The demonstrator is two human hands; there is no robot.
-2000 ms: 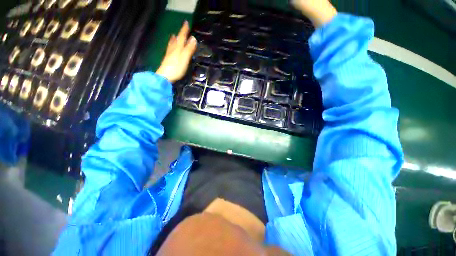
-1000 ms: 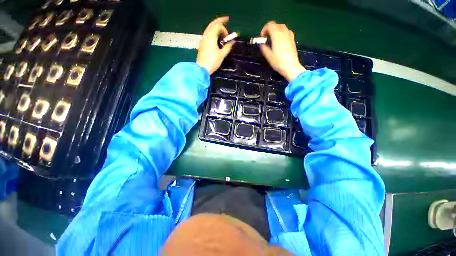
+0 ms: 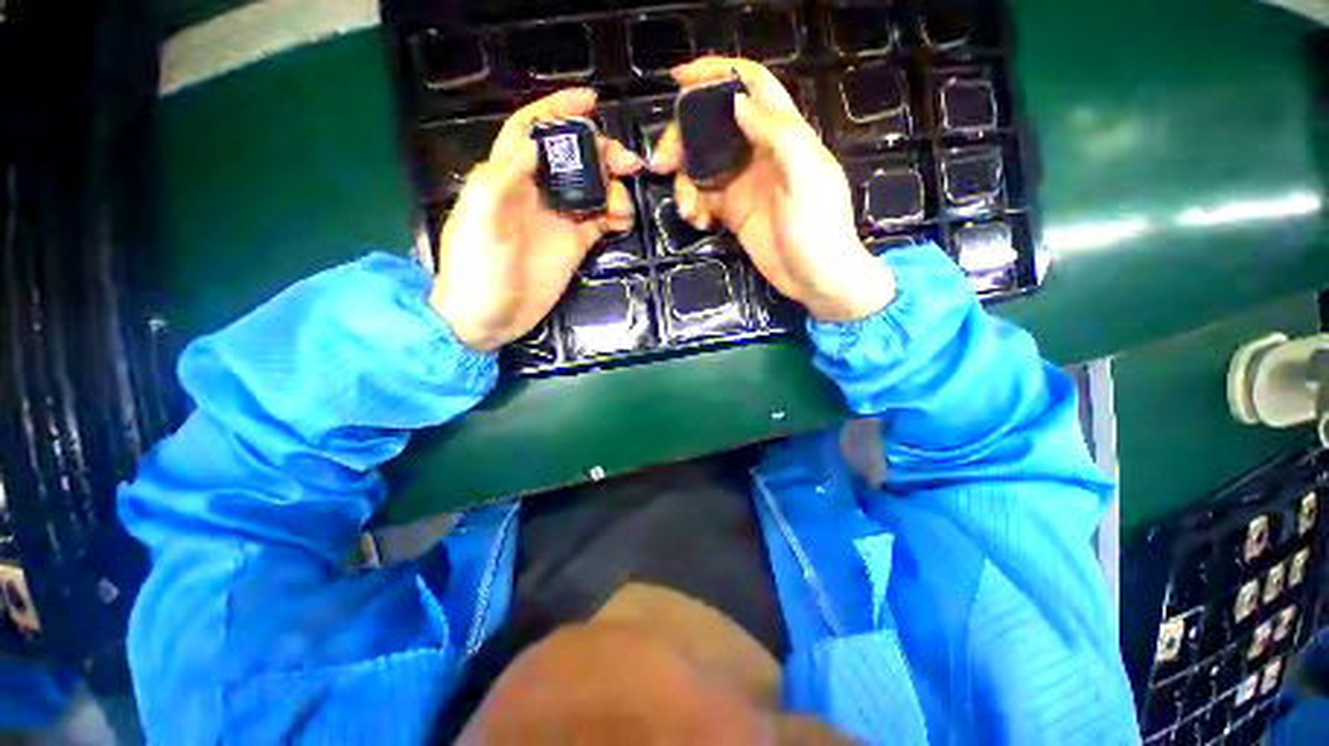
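My left hand (image 3: pixel 510 219) holds a smartwatch unit (image 3: pixel 570 165) face up. Its black face shows a small white square code and white text rows. My right hand (image 3: pixel 773 190) holds a second smartwatch unit (image 3: pixel 714 133) with a plain dark face. Both hands are bare and close together, above a black blister tray (image 3: pixel 605 318) with a grid of square pockets. Most pockets look empty. My hands hide some pockets in the middle.
The tray lies on a green bench (image 3: pixel 284 190) with a pale strip (image 3: pixel 270 41) at the far side. Dark stacked trays (image 3: pixel 66 277) stand at the left. A side tray (image 3: pixel 1217 583) partly filled with units is at lower right, below a cream round item (image 3: pixel 1275 382).
Both hands have come nearer the wearer and the two units now show their broad faces instead of thin edges. The view has turned, bringing the side tray in.
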